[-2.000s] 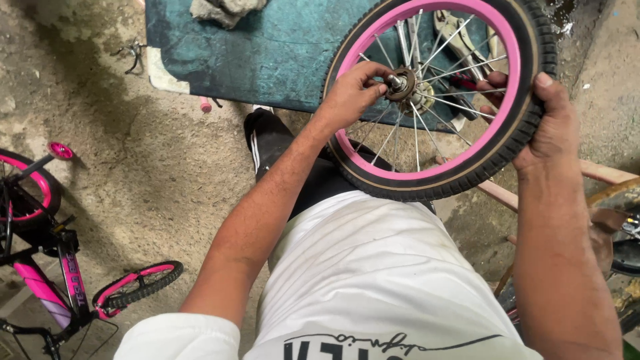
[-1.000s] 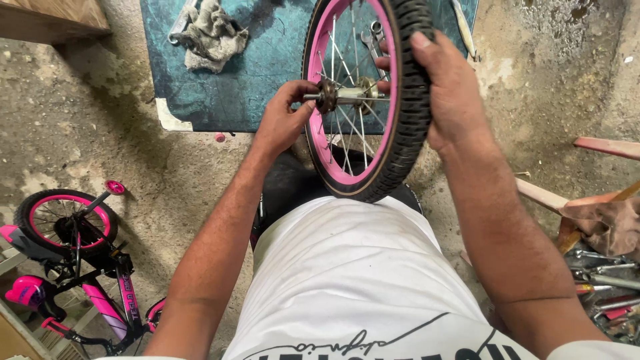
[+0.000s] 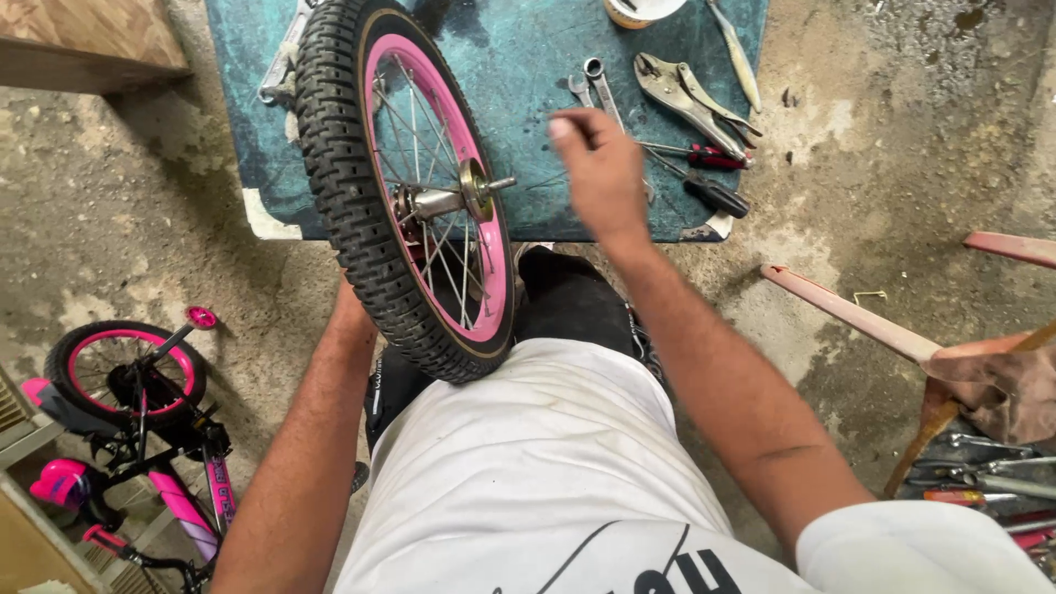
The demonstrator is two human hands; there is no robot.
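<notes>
A small bicycle wheel with a pink rim and knobbly black tyre stands tilted between my lap and the teal worktop. Its hub has a threaded axle end pointing right. My left forearm runs up behind the tyre, which hides the left hand. To the right of the axle, off the wheel, is my right hand, slightly blurred, fingers curled and thumb apart, with nothing visible in it. Beyond it lie combination wrenches, locking pliers and two screwdrivers.
A pink and black child's bicycle lies at lower left. A wooden box is at upper left. At right are a stand with reddish legs and several tools. A rag and a white tub sit on the worktop.
My right hand has left the tyre and is now to the right of the axle. The left hand, earlier at the hub, is now behind the wheel. The wheel has turned and shifted left.
</notes>
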